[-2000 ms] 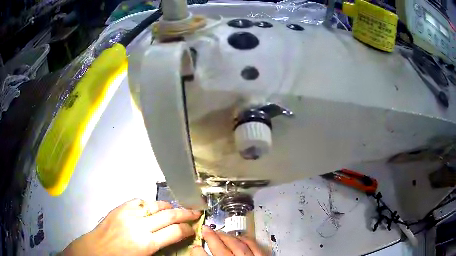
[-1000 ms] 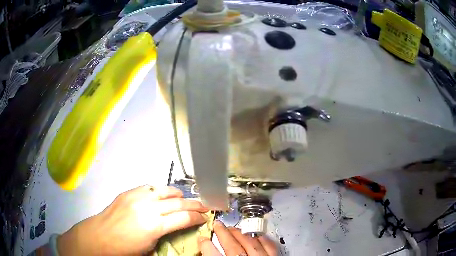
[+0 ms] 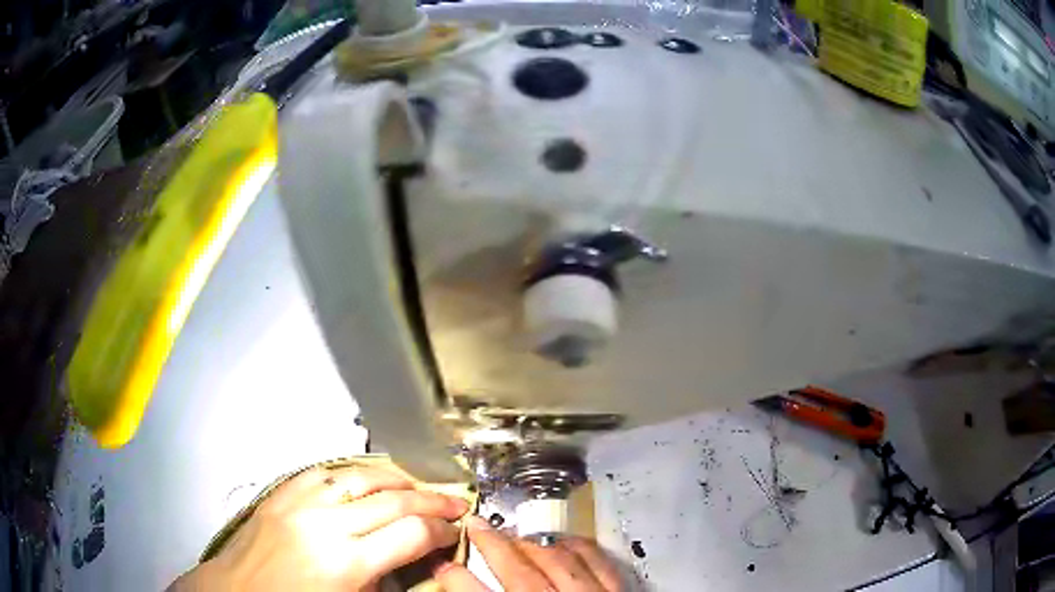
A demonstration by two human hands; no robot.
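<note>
A khaki fabric piece (image 3: 460, 545) lies at the needle area, mostly hidden under my hands. Its curved edge shows to the left of my left hand. My left hand (image 3: 336, 526) lies on the fabric, fingertips pressing it beside the presser foot area. My right hand (image 3: 535, 563), cut off by the bottom edge, has its fingertips on the fabric close to the left fingertips. The white sewing machine head (image 3: 694, 289) stands over the work, and its front part hides the needle. A lower white tension dial (image 3: 541, 516) is just above my right hand.
A lit yellow lamp (image 3: 174, 272) is at the left. Orange-handled snips (image 3: 827, 413) lie to the right on the white table (image 3: 683, 509), with loose threads near them. A yellow tagged item (image 3: 865, 49) and a control panel (image 3: 1009, 52) are at the top right.
The view has shifted, so the machine appears further left than a second ago. The fabric's curved edge now shows left of my left hand. Both hands stay at the needle area.
</note>
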